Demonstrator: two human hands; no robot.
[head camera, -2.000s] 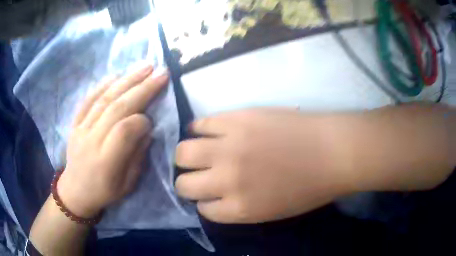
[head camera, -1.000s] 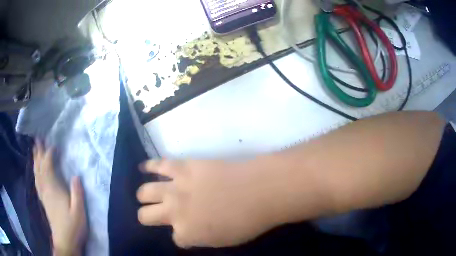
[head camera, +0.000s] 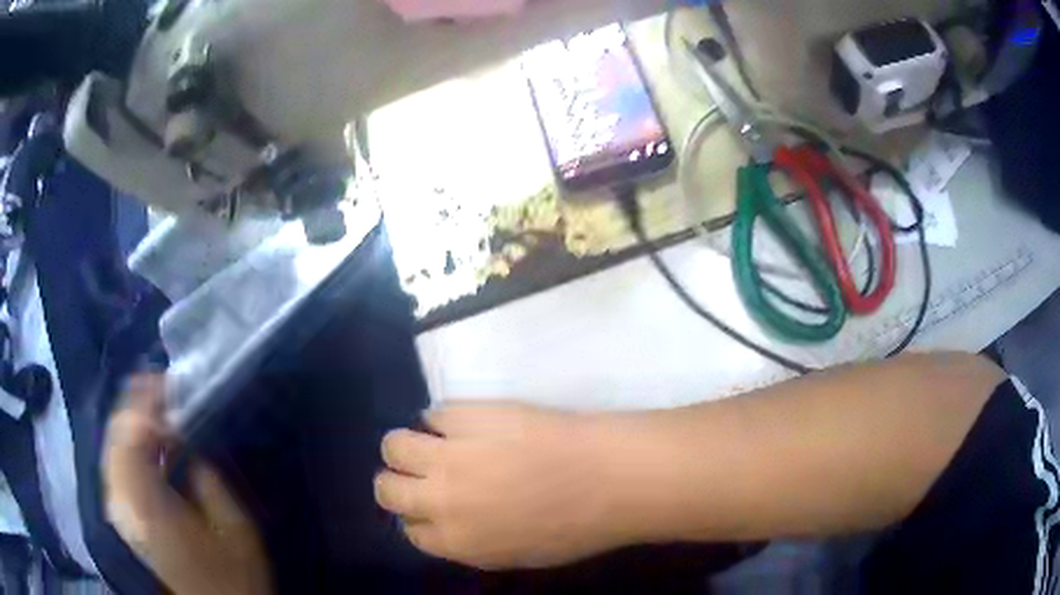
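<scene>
A dark navy cloth lies over the front of the machine bed, with a pale blue-grey lining panel along its left side. The panel's far end lies by the needle area. My left hand, blurred, is at the near left edge of the panel, thumb apart from the fingers; its grip cannot be told. My right hand lies on the navy cloth near its right edge, fingers curled on the cloth.
The sewing machine's needle area is at upper left. A lit phone lies on the worn bed plate, its black cable looping right. Green and red handled scissors, white labels and a white device are at right.
The navy cloth now covers more of the middle, and the pale panel shows as a narrower, slanted strip. My right hand moved left and then slightly right. More of the phone, scissors and machine shows.
</scene>
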